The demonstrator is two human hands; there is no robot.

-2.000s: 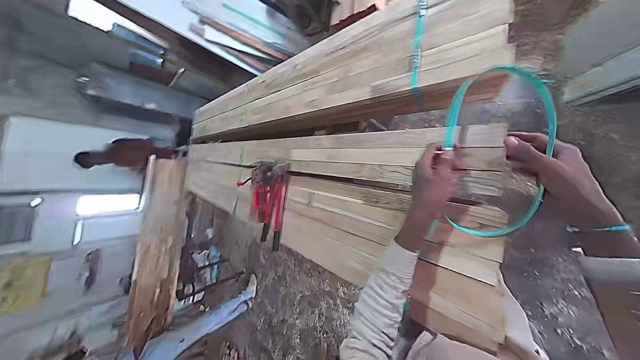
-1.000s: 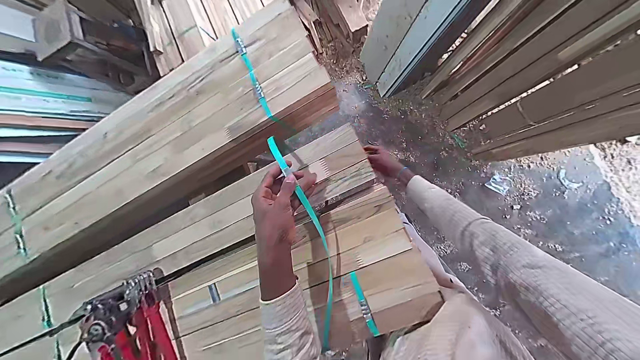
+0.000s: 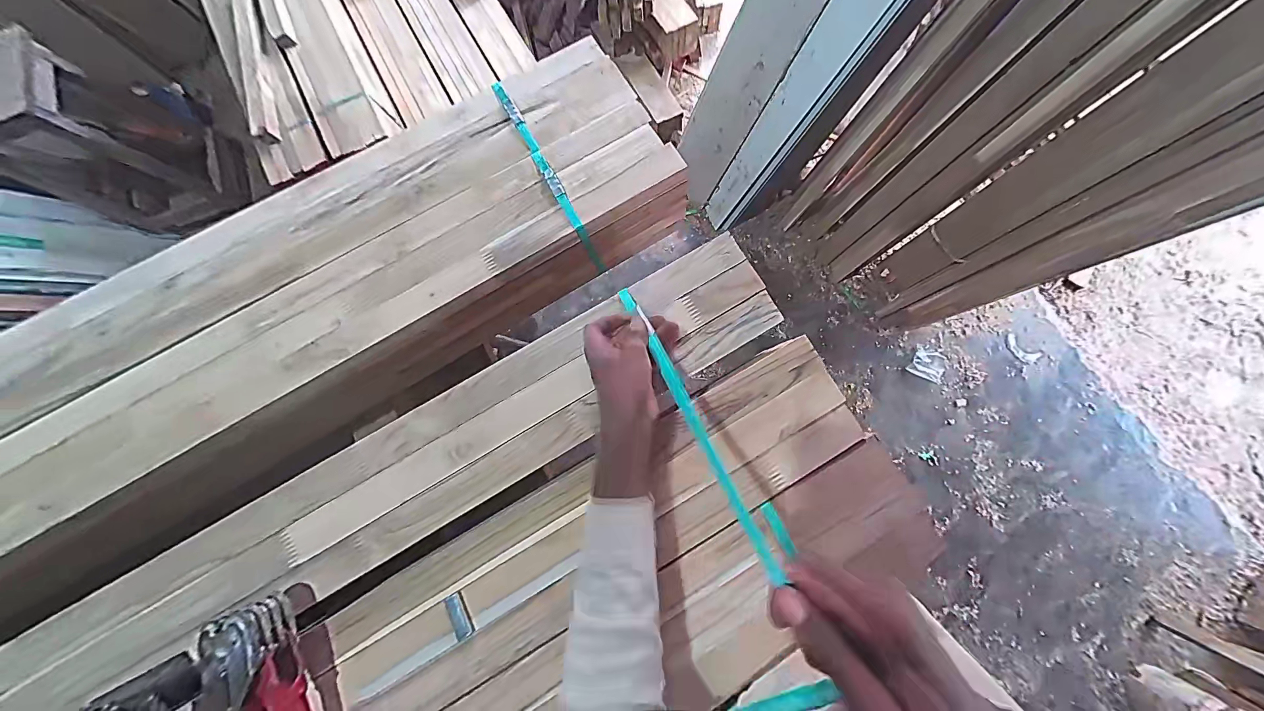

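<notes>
A green strapping band [image 3: 706,439] runs over the near stack of wooden boards [image 3: 434,434]. My left hand [image 3: 627,365] is closed on its upper end, close to the far edge of the near stack. Lower down, my right hand [image 3: 849,622] grips the band, and a further length of it shows below that hand. On the neighbouring stack [image 3: 346,286], another green band [image 3: 543,168] with metal seals lies across the boards. A red-handled strapping tool [image 3: 247,657] rests on the near stack at the lower left, partly out of view.
Long planks [image 3: 1017,148] lean at the upper right beside a pale panel [image 3: 790,89]. More boards [image 3: 365,69] lie at the top left. Litter and wood chips cover the floor [image 3: 1037,444]. A small metal clip [image 3: 459,617] sits on the near stack.
The band formed a loop between my hands two seconds ago; now it is stretched across the boards. My right hand has come from the stack's end to the band's lower part. The view has turned.
</notes>
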